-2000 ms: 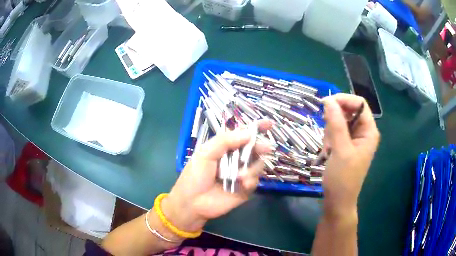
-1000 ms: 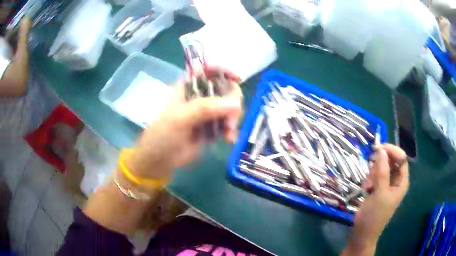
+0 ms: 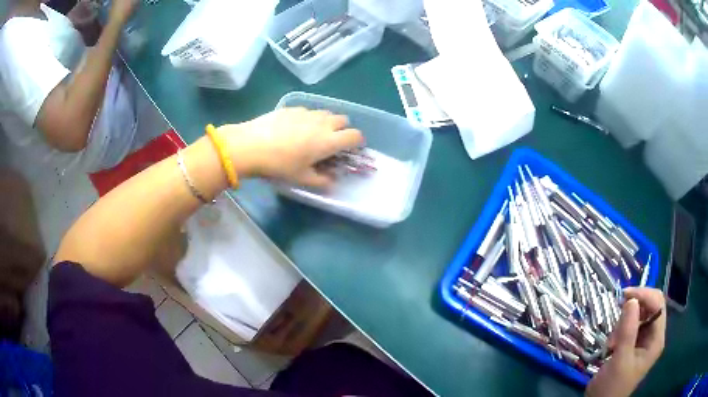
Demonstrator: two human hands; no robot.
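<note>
My left hand (image 3: 299,147) is palm down inside the clear plastic bin (image 3: 392,205), its fingers around a small group of slim metal cylinders (image 3: 355,161) with dark red bits, over the white liner (image 3: 371,188). Most of the group is hidden under the hand. My right hand (image 3: 638,335) is at the lower right corner of the blue parts tray (image 3: 485,329). It pinches a thin dark slim tool (image 3: 652,316); a bright pin also shows by its fingertips. The tray is heaped with silver cylinders (image 3: 570,271).
A clear bin with cylinders (image 3: 310,66) and a lidded box (image 3: 221,39) stand behind. A digital scale (image 3: 415,97) lies partly under white paper (image 3: 481,93). Translucent tubs (image 3: 652,85), a pen (image 3: 578,118) and a smartphone (image 3: 680,256) are to the right. Another person's arm (image 3: 85,93) is at upper left.
My left hand has carried its cylinders from over the blue tray into the clear bin. My right hand stays at the tray's right side. The view has swung left.
</note>
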